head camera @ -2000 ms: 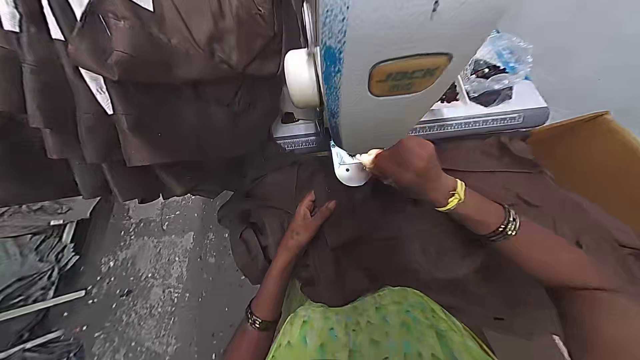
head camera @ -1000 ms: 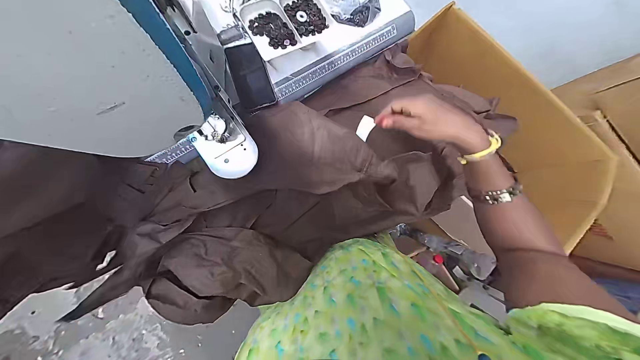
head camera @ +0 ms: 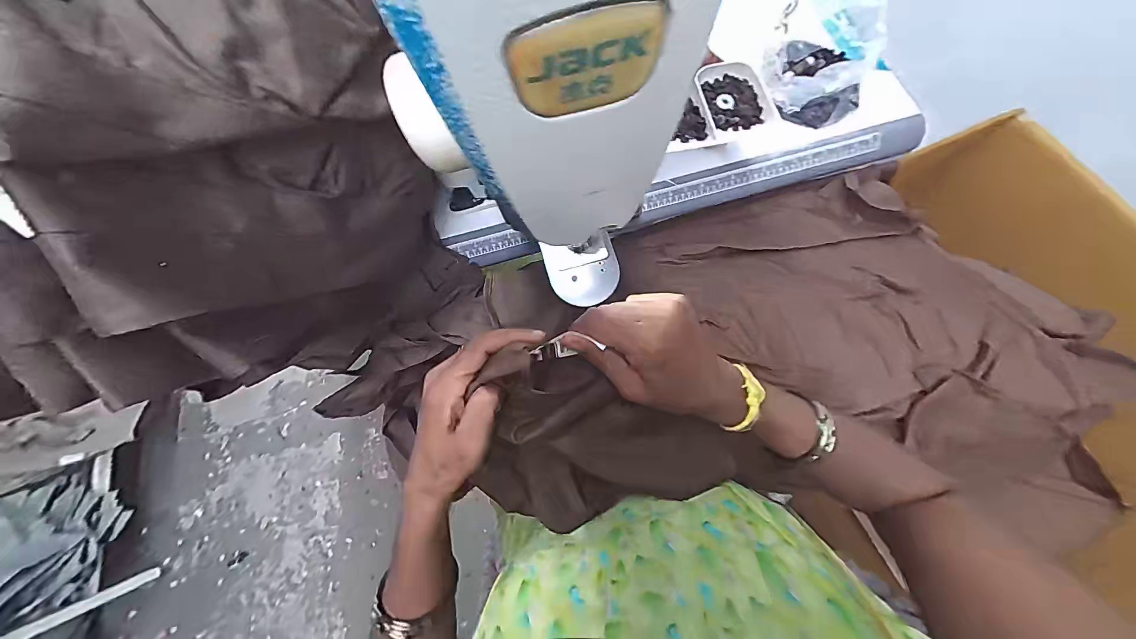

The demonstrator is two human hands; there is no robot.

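Note:
Both of my hands pinch a dark brown garment [head camera: 612, 435] just in front of a white Jack sewing machine [head camera: 577, 160]. My left hand [head camera: 457, 417] grips a fold of the cloth between thumb and fingers. A small label [head camera: 564, 348] with writing shows between the hands, and my right hand [head camera: 661, 355] holds the cloth at its right end. The machine's rounded white guard [head camera: 581, 273] is right above my right hand's knuckles. More of the brown cloth spreads to the right under my right forearm. The needle is hidden.
Brown garments [head camera: 204, 204] are piled at the left. Behind the machine head, white trays of dark buttons [head camera: 732, 98] and a clear plastic bag [head camera: 825, 71] rest on the machine bed [head camera: 763, 182]. A cardboard box [head camera: 1021, 195] stands at the right, and black plastic [head camera: 53, 532] lies lower left.
My right hand has come from over the cloth at the right to the garment before the machine. My left hand, out of sight one second ago, now grips the cloth. The view has swung left.

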